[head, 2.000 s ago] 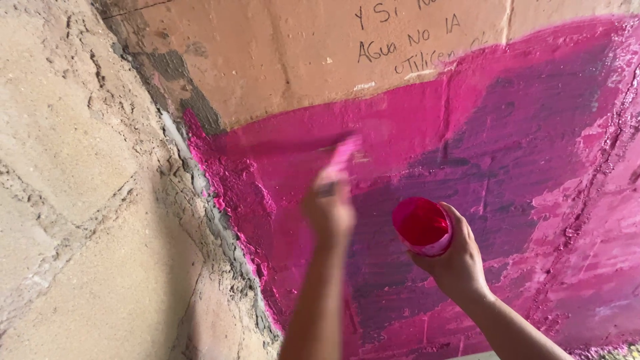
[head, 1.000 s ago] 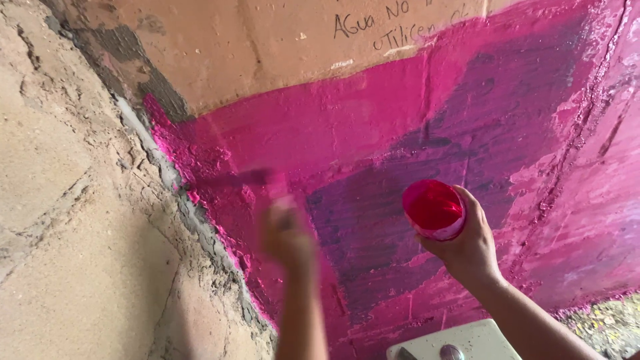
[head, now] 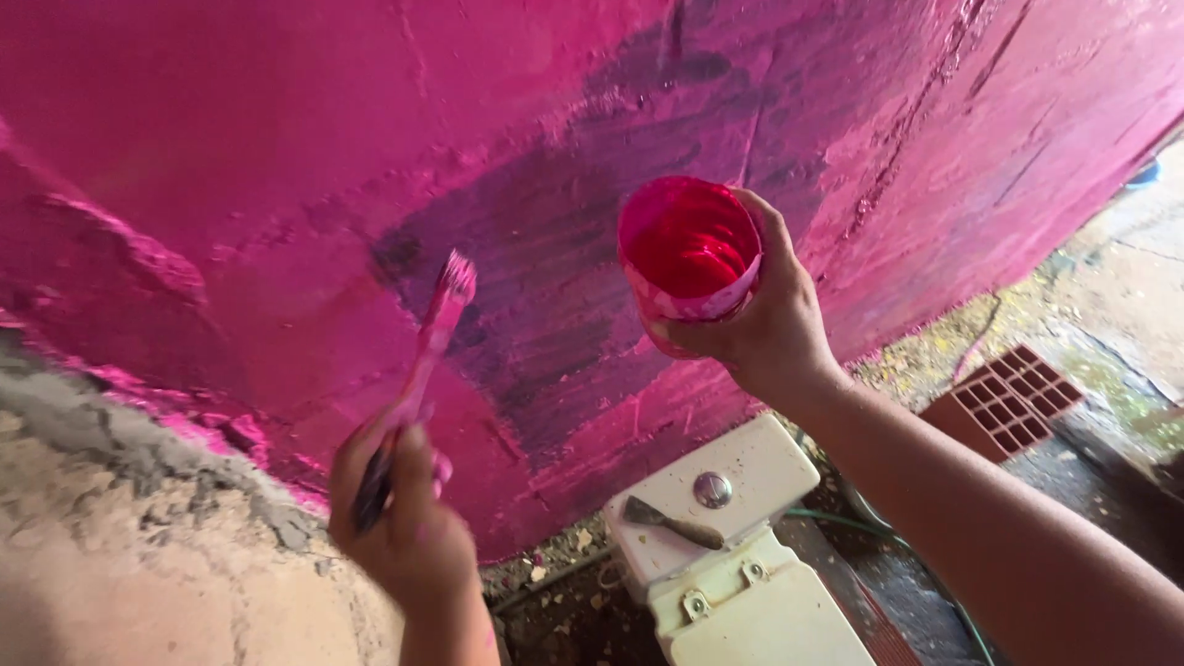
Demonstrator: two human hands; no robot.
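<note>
My left hand is closed around the dark handle of a paintbrush, whose bristles and upper part are coated in pink paint and point up in front of the wall. Whether the bristles touch the wall I cannot tell. In my right hand is a round cup of glossy pink paint, tilted so that its inside shows. Behind both, the wall is mostly bright pink, with a darker purple patch in the middle.
Below the cup stands a white toilet with a cistern, on which a putty knife lies near the push button. A hollow clay brick sits on the littered floor at right. Rough unpainted masonry is at lower left, and a green hose runs behind the toilet.
The view has swung down, bringing the toilet and brick into sight. The brush has moved from the pink area near the left corner to the edge of the purple patch. The cup is still held.
</note>
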